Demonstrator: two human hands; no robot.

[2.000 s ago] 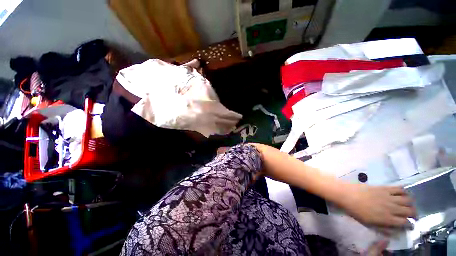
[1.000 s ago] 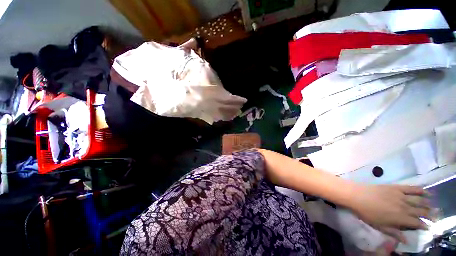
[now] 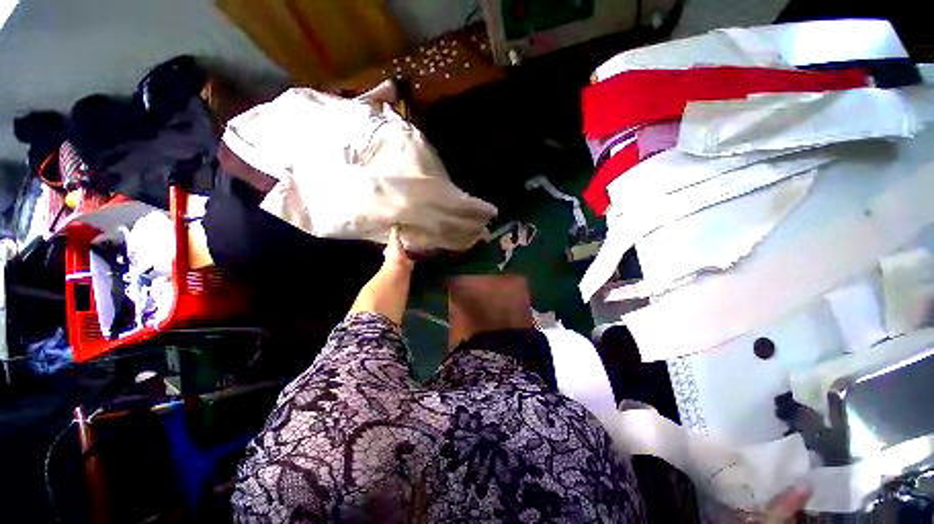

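My left hand [image 3: 397, 248] is at the lower edge of the cream fabric pile [image 3: 358, 169], left of the table. Its fingers are mostly hidden, so its grip cannot be told. A long white strip [image 3: 717, 461] runs from beside my lap to the metal front of the overlock machine [image 3: 891, 404] at the lower right. Only a small, blurred part of my right hand [image 3: 787, 508] shows at the bottom edge, beside the strip's end. Whether it grips the strip cannot be told.
White cut pieces [image 3: 717, 215] and a red band [image 3: 707, 97] lie layered on the white table [image 3: 732, 384]. A red basket [image 3: 184, 292] with cloth stands at left, with black fabric [image 3: 154, 148] behind. A brown block-like surface [image 3: 486, 302] is beyond my lap.
My left hand has left the cloth by the machine and reached across to the cream pile. The white strip by the machine is now uncovered. My right hand stays near the bottom edge.
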